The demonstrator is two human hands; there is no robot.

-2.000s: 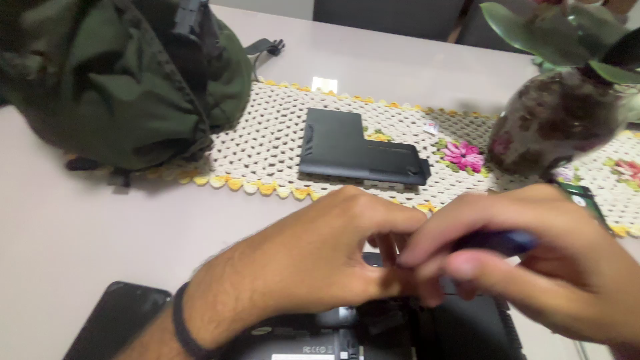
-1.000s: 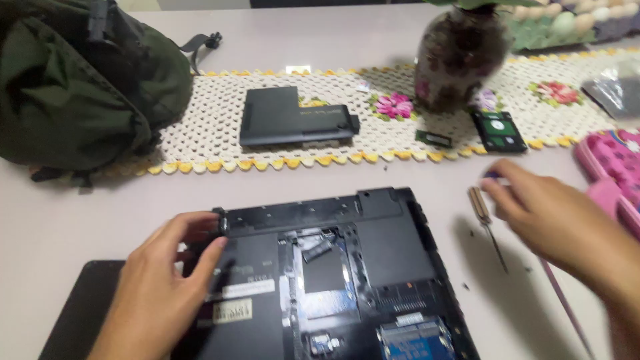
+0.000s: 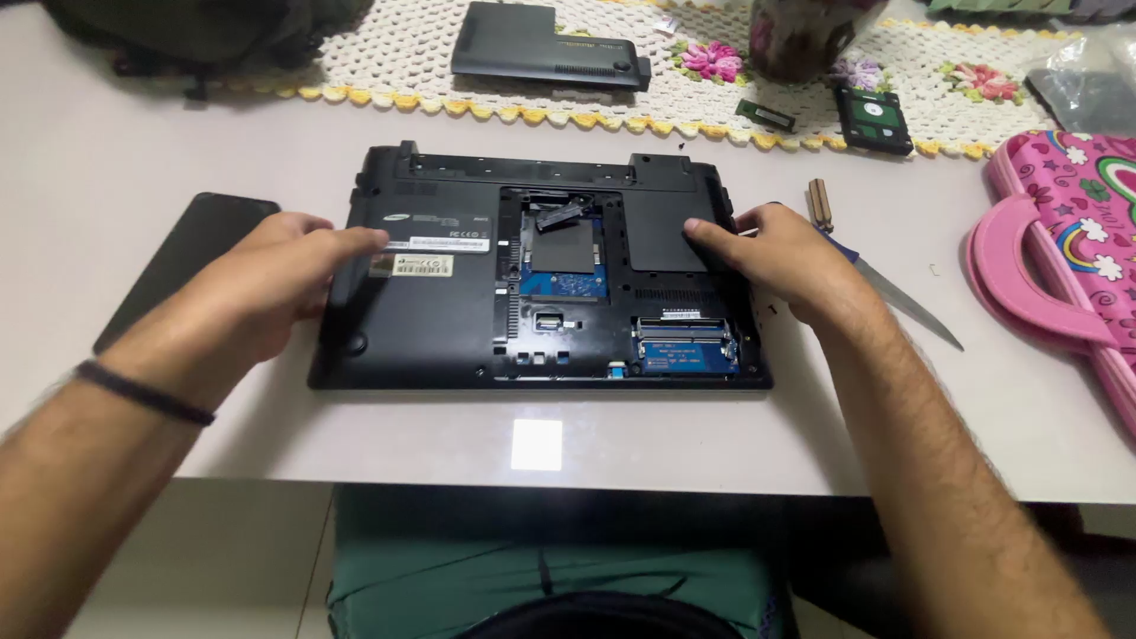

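A black Samsung laptop (image 3: 426, 311) lies upside down on the table, its underside bays uncovered and blue circuit board showing. My left hand (image 3: 297, 275) grips its left edge, thumb on top, fingers hidden beneath. At the opposite edge my right hand (image 3: 781, 248) holds the laptop, its thumb on the underside panel. A small black part (image 3: 561, 214) sits tilted in the central bay. Memory slots (image 3: 683, 333) show at the lower right. Just right of my right hand lie a knife or similar blade (image 3: 914, 306) with a blue handle and a brown-handled tool (image 3: 820, 202).
A black smartphone or flat panel (image 3: 200, 257) lies at left. Behind are a dark backpack (image 3: 213, 40), a black laptop cover (image 3: 532, 49), a memory module (image 3: 765, 115), a hard drive (image 3: 874, 120) and a vase (image 3: 808, 35) on a crocheted runner (image 3: 399, 67). A pink case (image 3: 1074, 231) stands right.
My right hand has moved left from beside the brown-handled tool onto the laptop's right edge. The laptop now lies straighter to the table edge. The view has shifted.
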